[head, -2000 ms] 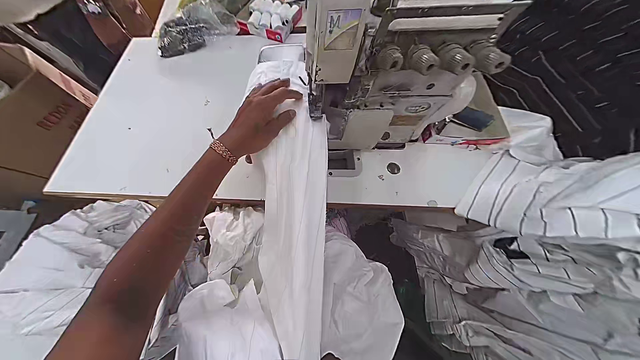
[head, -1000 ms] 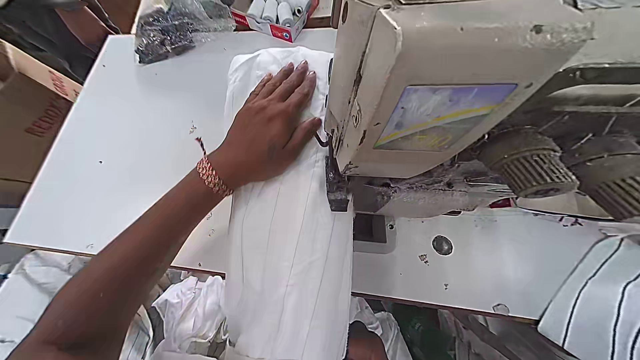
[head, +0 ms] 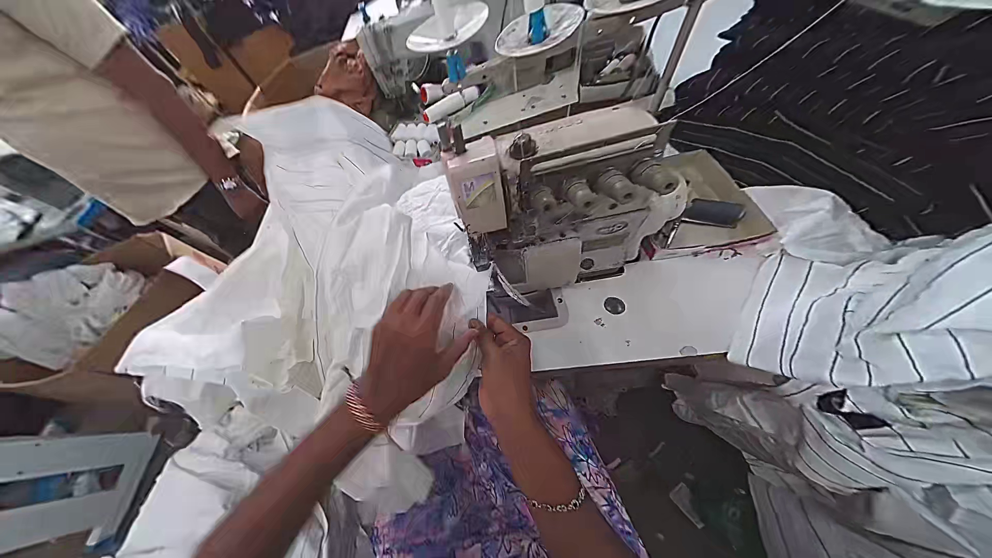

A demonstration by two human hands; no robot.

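White striped cloth [head: 349,256] lies heaped over the left of the table and runs to the needle area of an overlock sewing machine [head: 573,201]. My left hand [head: 415,345] rests on the cloth just in front of the presser foot, fingers spread, its thumb near the edge. My right hand [head: 505,356] pinches the cloth edge between thumb and fingers, close beside the left thumb. A narrow strip of trimmed cloth [head: 508,287] hangs by the machine's plate.
Another person's arm [head: 174,124] reaches in at upper left, by the cloth. Cardboard box [head: 132,333] with white cloth stands left. Striped garments [head: 868,318] are piled right. Thread spools [head: 415,139] sit behind; a dark spool [head: 714,212] lies on a box beside the machine.
My right hand has come into view and holds the cloth edge. My left hand has moved nearer the table's front edge. More cloth now lies on the table, and the view has pulled back.
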